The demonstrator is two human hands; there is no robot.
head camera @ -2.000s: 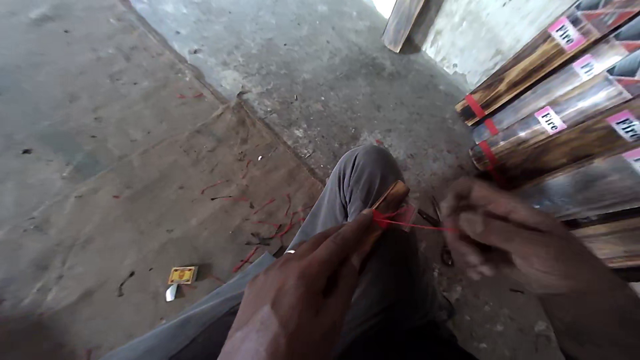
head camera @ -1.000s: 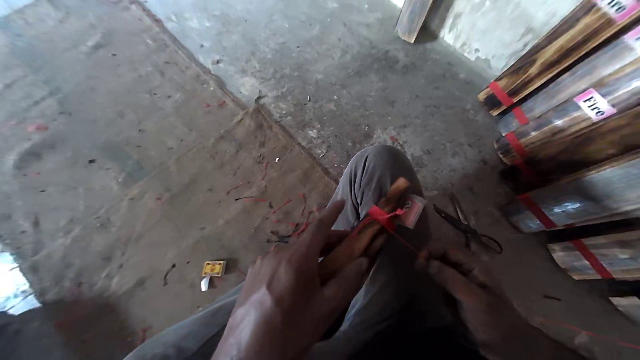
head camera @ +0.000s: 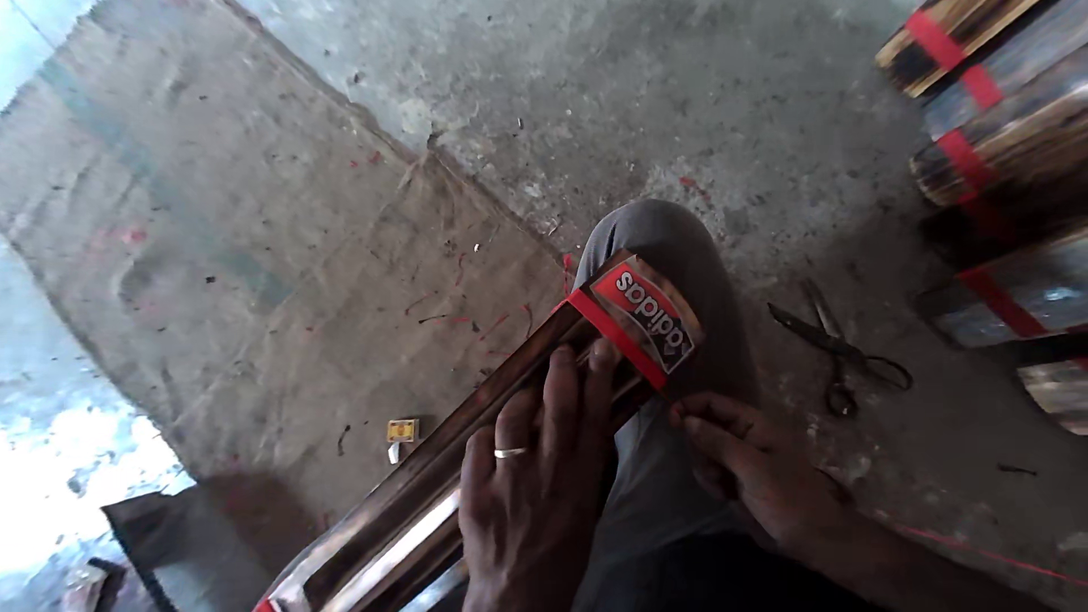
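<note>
A dark brown wooden cricket bat (head camera: pixel 425 476) with a glossy surface lies slantwise over my grey-trousered knee. Near its end on the knee a red band (head camera: pixel 619 338) runs across it, beside a red and black adidas sticker (head camera: pixel 650 310). My left hand (head camera: pixel 535 467), with a ring on one finger, presses flat on the bat just below the band. At the band's right end my right hand (head camera: pixel 739 459) pinches a thin strand between thumb and fingers. A red thread (head camera: pixel 986 548) trails away past the right forearm.
Black-handled scissors (head camera: pixel 841 348) lie splayed on the concrete floor right of the knee. Several wrapped wooden bats (head camera: pixel 1003 157) with red bands are stacked at the right. A small yellow matchbox (head camera: pixel 402 430) and red thread scraps (head camera: pixel 501 323) lie on the brown floor sheet (head camera: pixel 297 255).
The bat has turned so that its broad face and sticker now show. My left hand now lies flat on it, and my right hand is close to the band's end.
</note>
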